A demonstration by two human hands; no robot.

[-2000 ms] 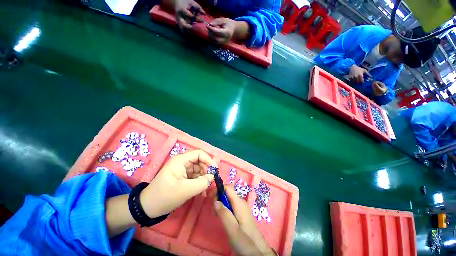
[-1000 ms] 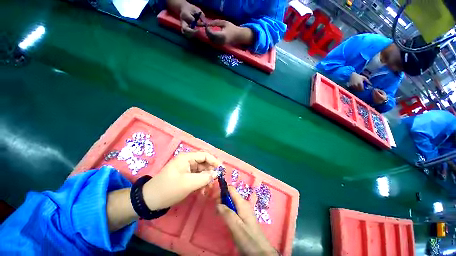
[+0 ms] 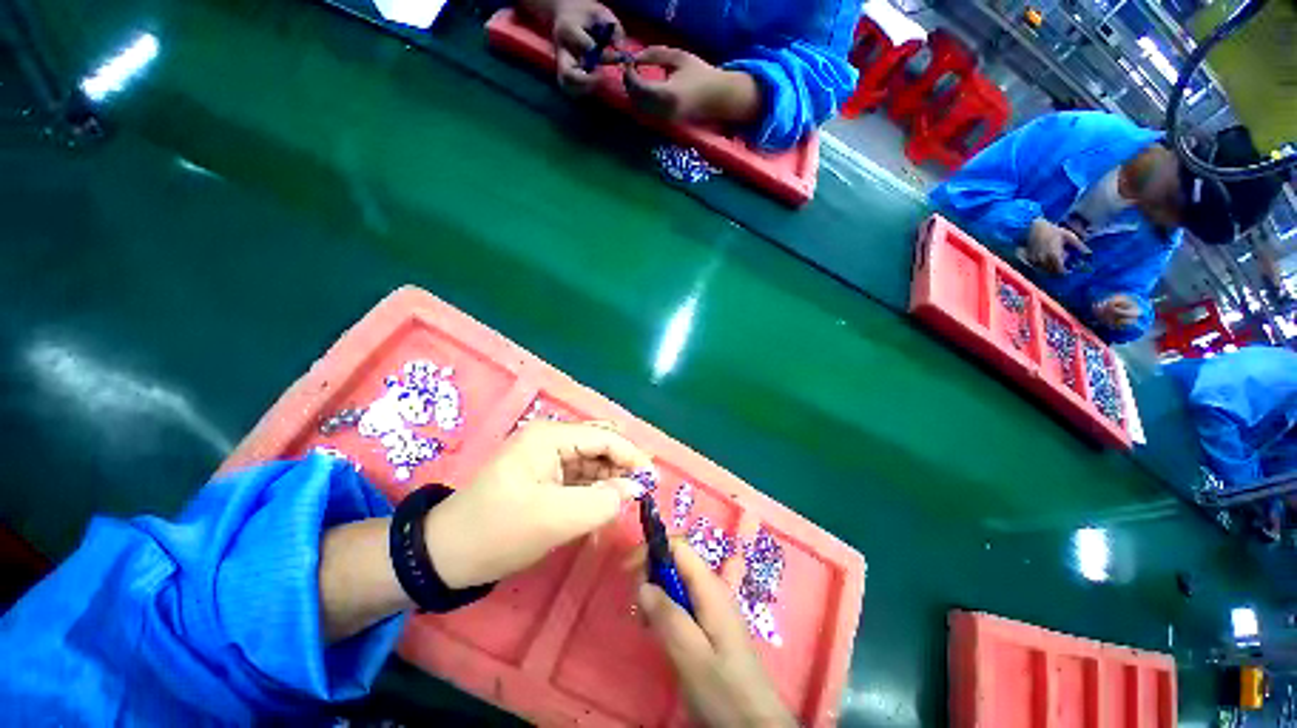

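My left hand (image 3: 534,501), with a black wristband, holds a small silvery component (image 3: 643,484) in its fingertips above the middle of the salmon-red parts tray (image 3: 320,381). My right hand (image 3: 700,623) grips blue-handled cutters (image 3: 666,566), with their dark jaws at the component. Whether the jaws touch it is too small to tell. White and silvery piles lie in the tray: one in the left compartment (image 3: 413,413), some in the right compartment (image 3: 761,576) and beside the cutters. My hands hide part of the middle compartments.
An empty red tray (image 3: 1007,683) lies at lower right on the green surface (image 3: 569,213). Across it, people in blue smocks work over red trays (image 3: 981,320). A loose pile (image 3: 686,164) lies by the far tray. White paper (image 3: 410,12) is at the top edge.
The whole view has shifted, so the tray and both hands appear slightly further right. The left hand still holds a component and the right hand still holds the cutters at it.
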